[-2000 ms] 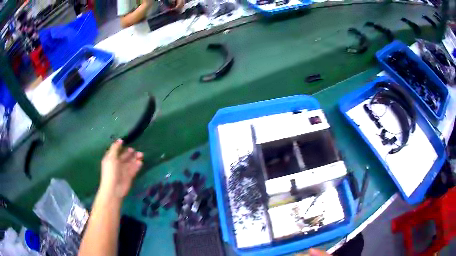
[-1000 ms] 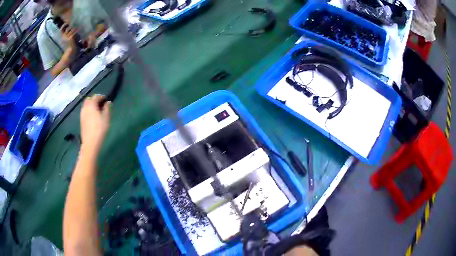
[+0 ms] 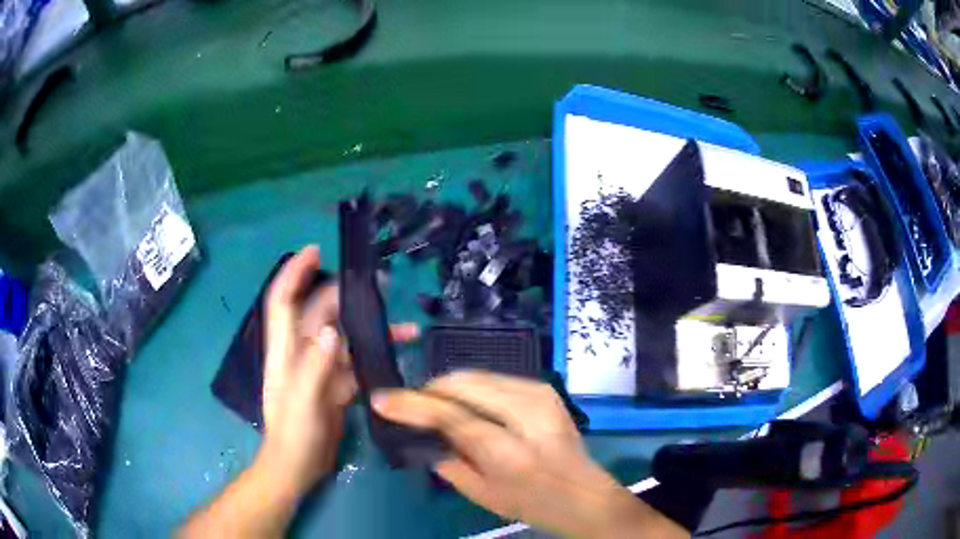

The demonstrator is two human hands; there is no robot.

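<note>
A black curved headband [image 3: 363, 305] is held upright over the mat, slightly blurred. My left hand [image 3: 300, 353] is on its left side, with a fingertip showing past the band's right edge. My right hand [image 3: 495, 432] grips its lower end from the right, thumb or finger against the band. Small black cover plates [image 3: 474, 253] lie in a loose pile behind the hands. The black screw holding tray [image 3: 482, 351] with a grid of holes lies flat just beyond my right hand. The electric screwdriver [image 3: 758, 458] is at the lower right, outside both hands.
A blue tray [image 3: 561, 242] holds the white and black screw feeder [image 3: 763, 290] and scattered screws. A black slab [image 3: 242, 363] lies beside my left hand. Clear bags [image 3: 121, 200] are at left. Headbands [image 3: 337, 47] lie on the green belt behind. A red stool [image 3: 842, 511] is at lower right.
The view has swung back over the mat. The headband my left hand reached for on the belt is now in front of me, and my right hand has come onto it.
</note>
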